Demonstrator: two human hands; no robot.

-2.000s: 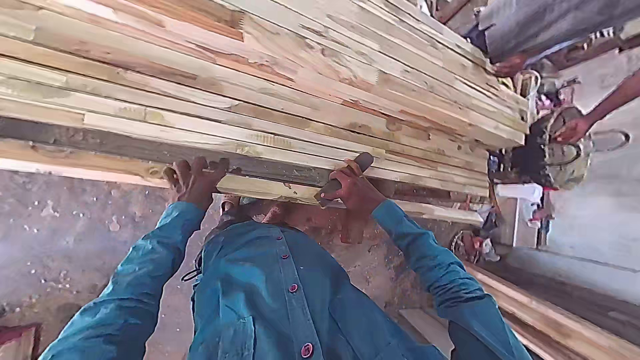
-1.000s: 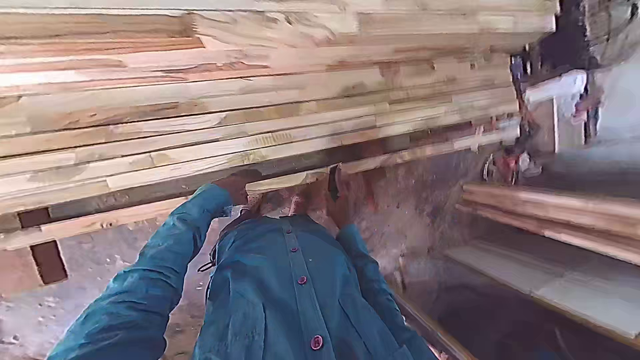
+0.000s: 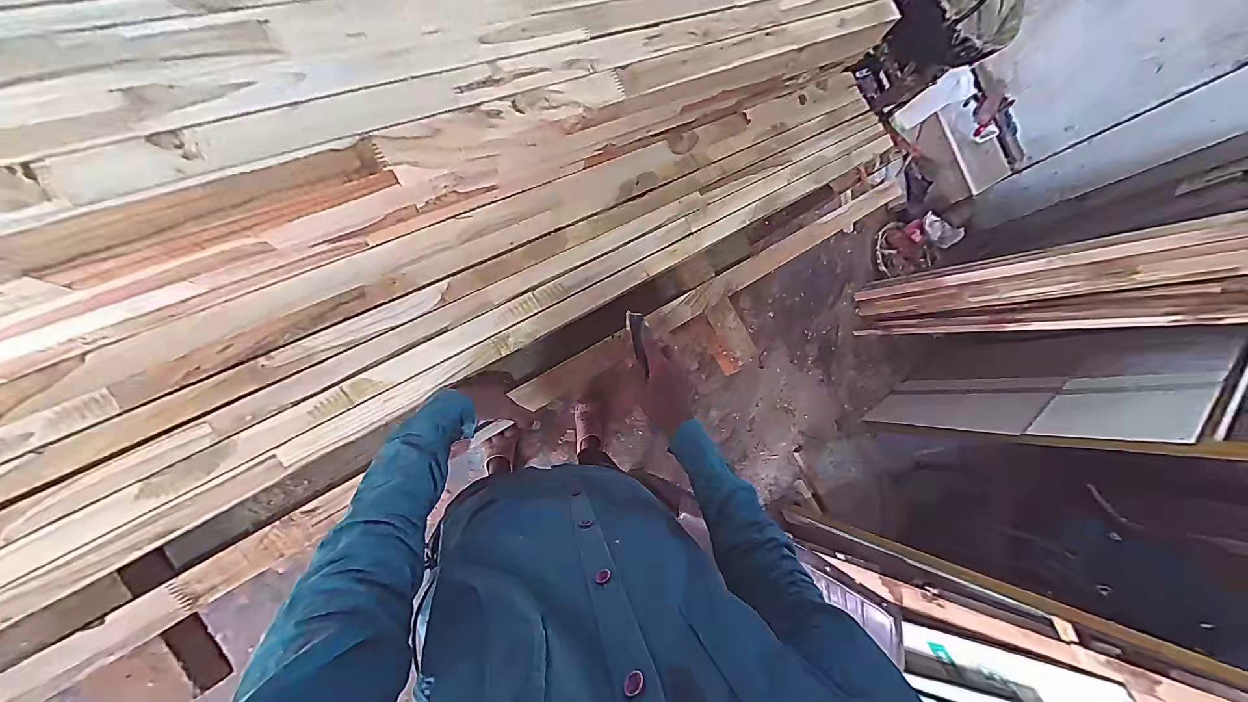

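Long finger-jointed wooden strips [image 3: 546,224] lie side by side across the upper left. My left hand [image 3: 495,398] is at their near edge, dark and blurred, close to the end of a pale wooden rail [image 3: 575,369]; its grip is unclear. A thin pale piece [image 3: 490,431] shows just below it. My right hand [image 3: 666,385] is closed around a dark, narrow tool [image 3: 639,341], held upright beside the rail. The tool's kind cannot be told. Shadow hides part of the fingers of both hands.
More long boards [image 3: 1053,278] are stacked at the right, above grey panels [image 3: 1058,405]. A short wooden block [image 3: 729,336] sticks out below the rail. A basket-like item [image 3: 902,249] and cluttered things stand at the upper right. My bare feet are on the dusty floor [image 3: 780,390].
My right hand, which lay over the wood's near edge with the dark tool, is now lower, with the tool upright. The other person's arm at the right has left the view. The view has turned.
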